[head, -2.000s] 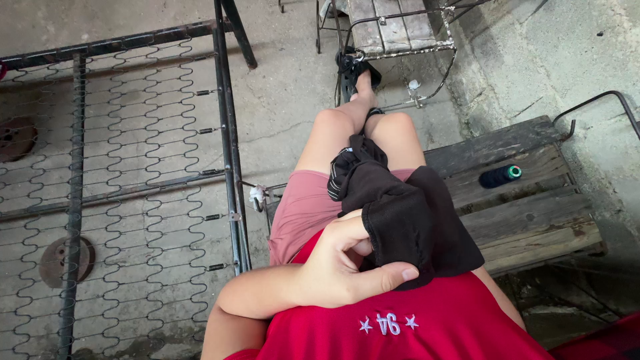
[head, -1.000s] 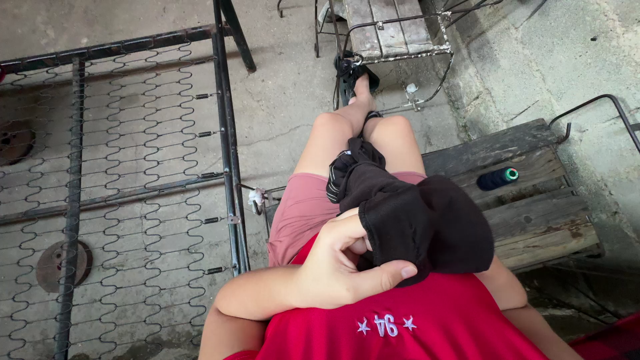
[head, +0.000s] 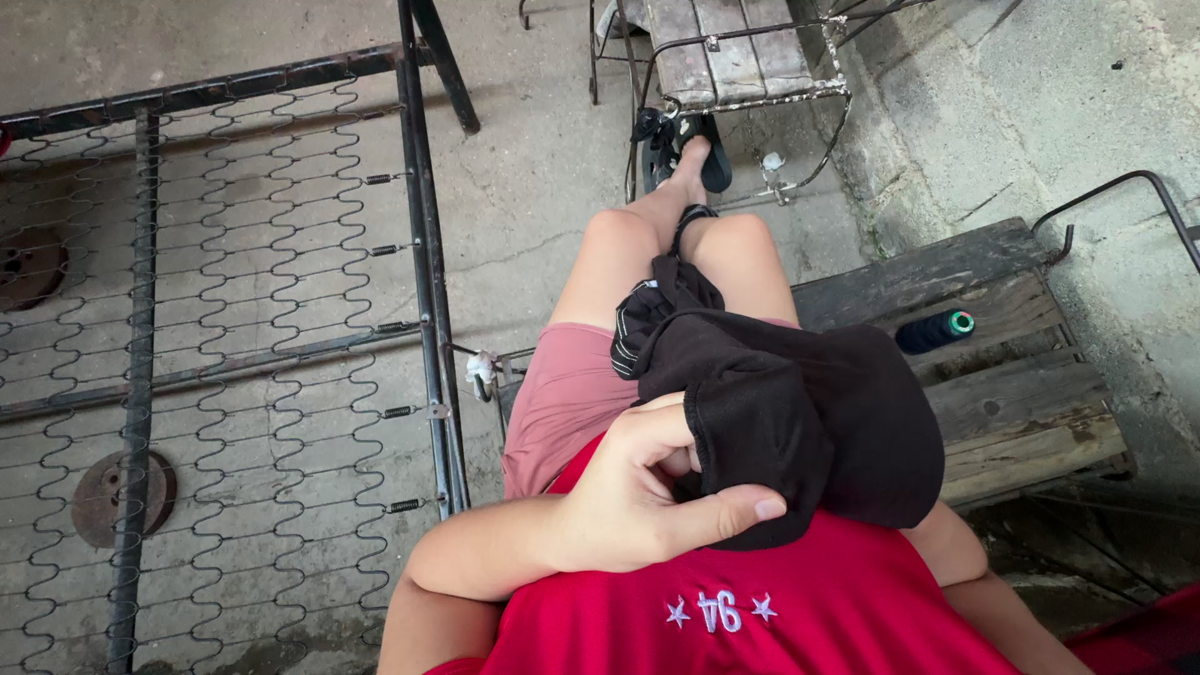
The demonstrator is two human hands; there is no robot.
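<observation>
A black cloth garment (head: 750, 384) lies bunched over my lap and in front of my red shirt. My left hand (head: 656, 487) grips its near edge, thumb on the outside and the other fingers partly inside the fabric. The cloth hides my right hand, whose forearm shows at the lower right, so what that hand does cannot be seen. A black strap or cord trails from the garment between my knees. On the wooden bench to the right lies a spool of dark thread (head: 935, 332) with a green end.
The slatted wooden bench (head: 1022, 394) stands beside me against a concrete block wall. A black metal frame with wire springs (head: 431, 281) fills the left side, with round rusty discs below it. Ahead is a metal-framed wooden seat (head: 736, 56) near my feet.
The black cloth at the right has shifted and bulged outward over my right hand. The hand at its near edge has stayed in much the same place.
</observation>
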